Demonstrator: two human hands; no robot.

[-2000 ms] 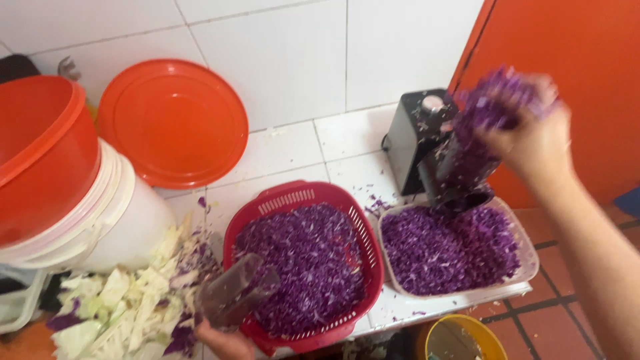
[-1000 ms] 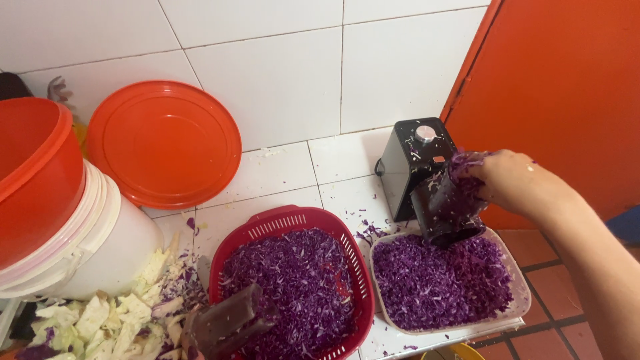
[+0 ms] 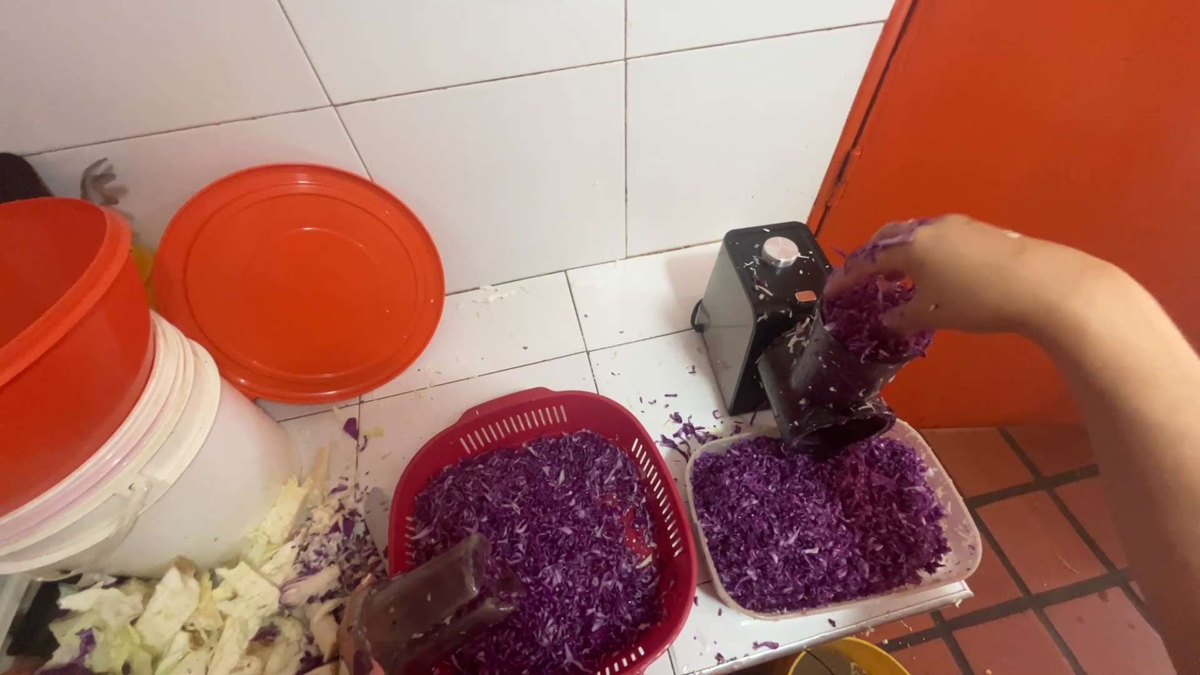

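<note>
My right hand [image 3: 923, 277] is at the mouth of the feed tube [image 3: 834, 370] of an electric vegetable shredder [image 3: 750, 309], its fingers around a clump of shredded purple cabbage [image 3: 867, 314]. Below the spout, a clear plastic container [image 3: 961, 548] holds more shreds. At the lower left, my left hand [image 3: 359, 647], mostly out of frame, grips a translucent plastic food pusher [image 3: 431, 600]. The pusher extends over a red colander [image 3: 680, 586] filled with shredded purple cabbage.
A red lid [image 3: 300, 281] leans on the tiled wall. At left, a red tub [image 3: 66, 291] rests on a white bucket [image 3: 225, 469]. Pale cabbage pieces [image 3: 169, 614] lie before it. A yellow container [image 3: 848, 656] is below the counter edge; an orange door [image 3: 1022, 187] stands at right.
My right hand has come down from above the shredder to its feed tube, with cabbage shreds now in the tube's mouth. My left hand still holds the pusher over the colander.
</note>
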